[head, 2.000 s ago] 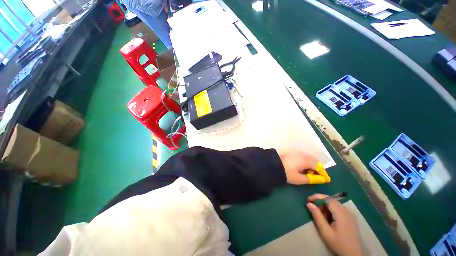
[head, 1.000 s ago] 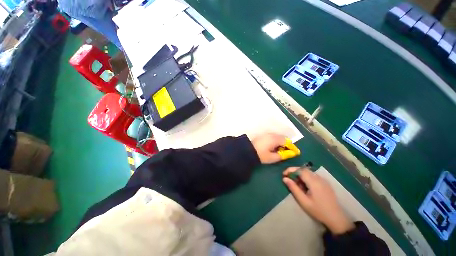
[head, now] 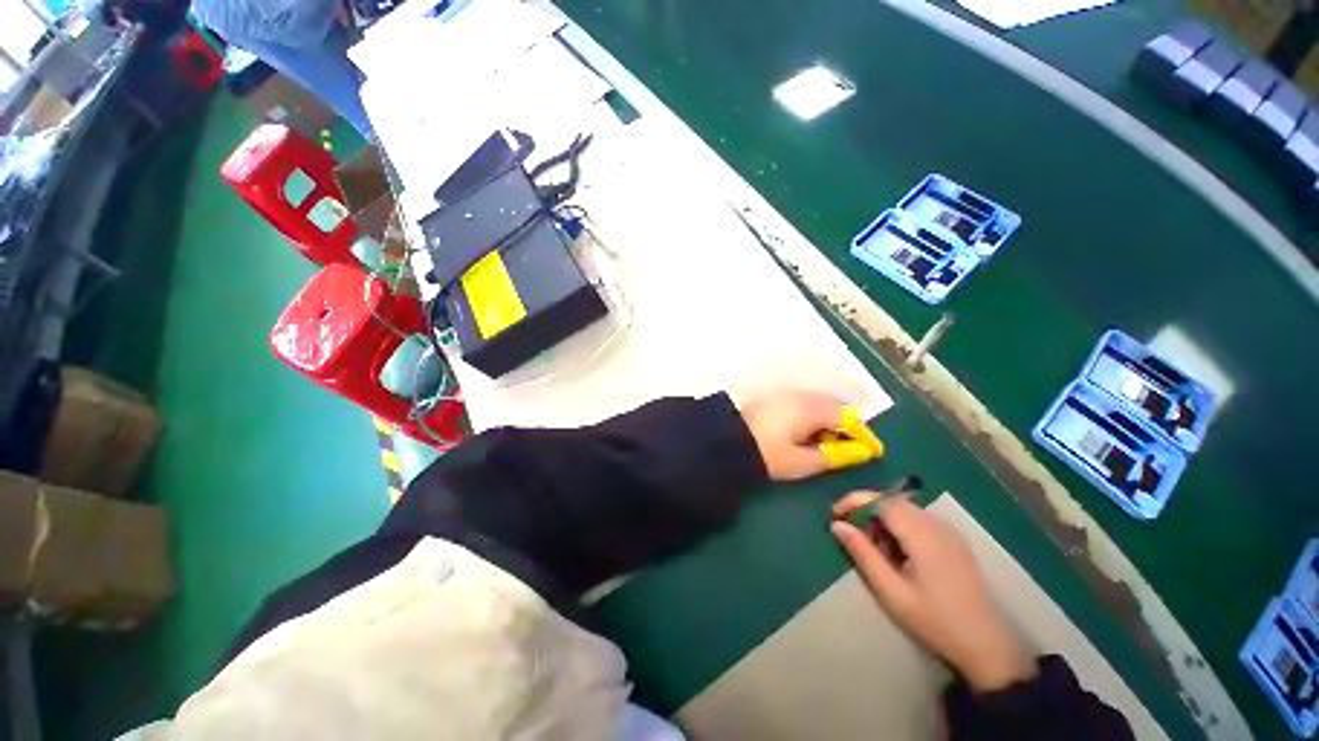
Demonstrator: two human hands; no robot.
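Observation:
My right hand (head: 919, 572) holds a slim tool (head: 887, 501) with a green grip and dark end, above the bench by the beige-grey mat. My left hand (head: 813, 436) rests on the bench edge of the white paper, with yellow finger cots (head: 851, 439) on its curled fingertips; I cannot tell whether it holds anything. Open light-blue housings with black and silver parts lie on the green conveyor: one farther off (head: 936, 239), one nearer (head: 1125, 424), and one cut off by the right edge (head: 1287, 644). Neither hand touches a housing.
A worn metal rail (head: 998, 449) with a short upright pin (head: 930, 342) separates bench and conveyor. A black box (head: 528, 307) with a yellow label, wires and black pliers (head: 567, 170) lies beyond my left arm. Red stools (head: 336, 327) stand left. Dark boxed units (head: 1237, 99) are far right. A person is partly visible.
The view has swung right and back slightly. The housings have shifted along the conveyor toward the lower right relative to the rail pin. Both hands keep nearly the same pose, the tool still in my right.

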